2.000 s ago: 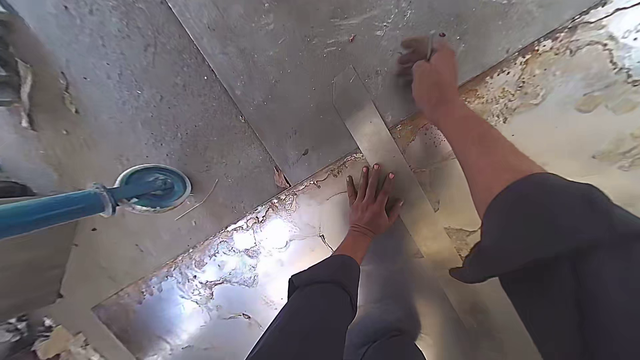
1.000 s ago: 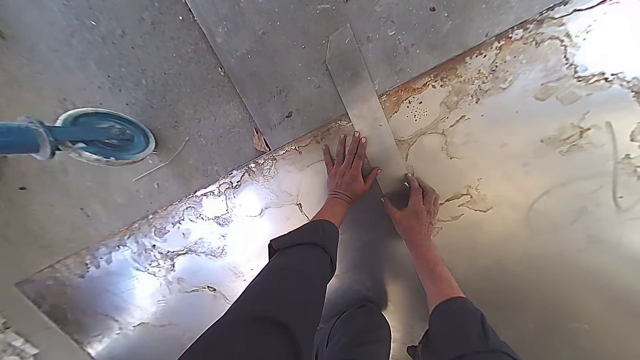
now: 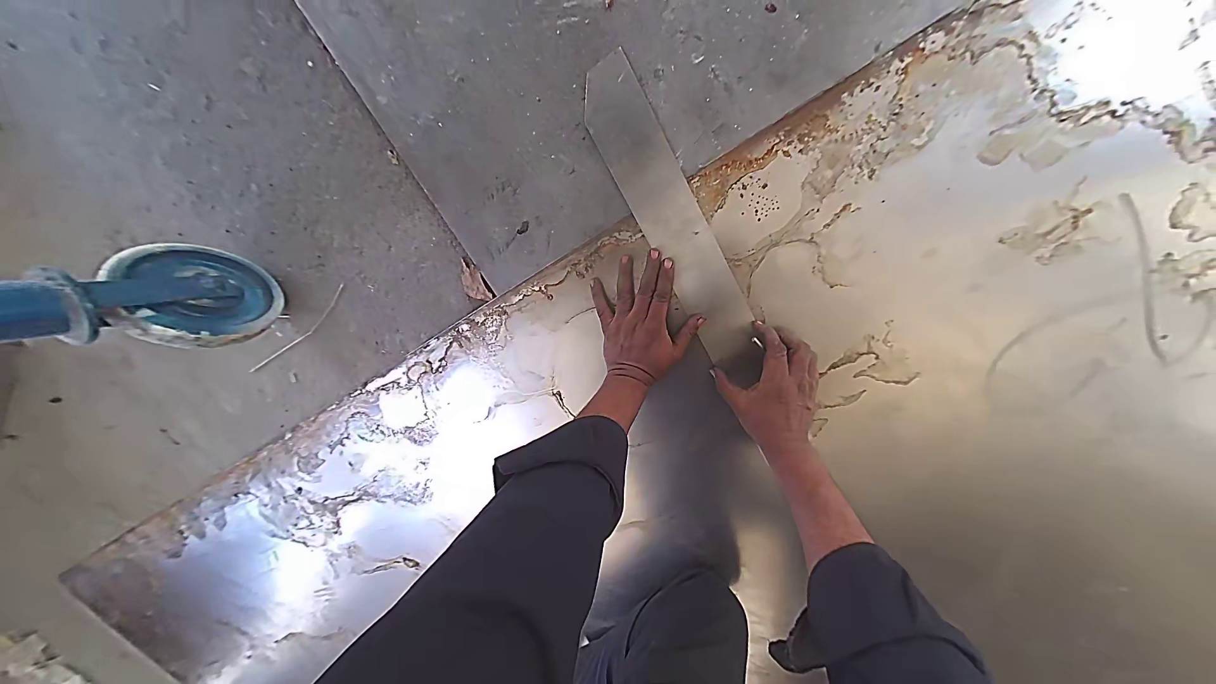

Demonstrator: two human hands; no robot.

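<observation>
A flat grey metal strip (image 3: 655, 171) with an angled tip lies across the rusty edge of a large shiny metal sheet (image 3: 969, 446). My left hand (image 3: 646, 323) rests flat on the sheet with fingers spread, its thumb at the strip's left edge. At the strip's near end is my right hand (image 3: 774, 385), thumb on one side and fingertips on the other, gripping it. Something small and pale shows by the right fingertips, too small to name.
A blue metal post with a round base (image 3: 190, 294) stands on the grey floor at the left. Near it lies a thin wire-like piece (image 3: 299, 332). Another flat grey plate (image 3: 494, 123) lies beyond the sheet's rusty edge. Rubble (image 3: 33, 660) shows at the lower left.
My right hand has come back from beyond the sheet's edge to the strip's near end. That end lay farther toward my body two seconds ago. My left hand stays beside the strip.
</observation>
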